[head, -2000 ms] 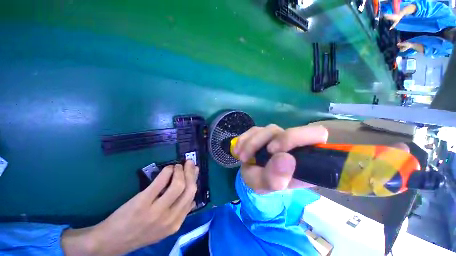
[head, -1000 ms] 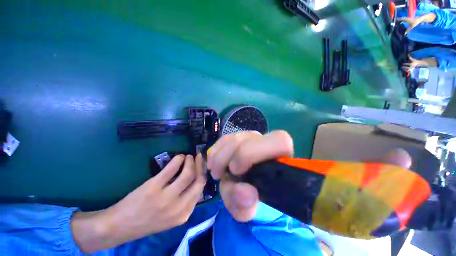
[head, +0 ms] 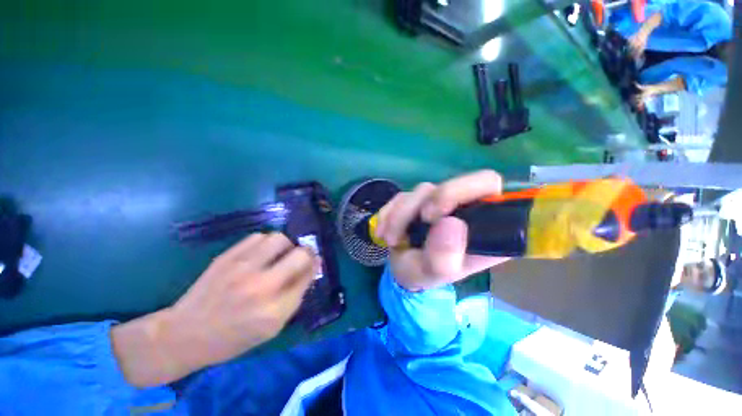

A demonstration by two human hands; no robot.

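My right hand [head: 435, 231] is closed around the electric screwdriver [head: 561, 219], its yellow nose over the round grey screw dish [head: 358, 244]. The black bracket unit [head: 313, 292] lies on the green surface left of the dish, one ribbed arm [head: 224, 225] pointing left. My left hand [head: 244, 296] is on the bracket, fingertips at a small pale plate [head: 309, 246]. The fingers hide part of the bracket; whether they grip a small part cannot be seen. The driver tip is hidden at the dish.
Small black parts with a white patch [head: 28, 260] lie at the far left. Another three-armed bracket [head: 502, 110] lies further up the green surface [head: 203, 97]. An open brown carton [head: 569, 301] is at the right. People in blue smocks [head: 687, 28] are at the upper right.
The screwdriver has moved right from the bracket back to the screw dish. My left hand has shifted over the bracket's left side, and the small black part with a pale plate there no longer shows.
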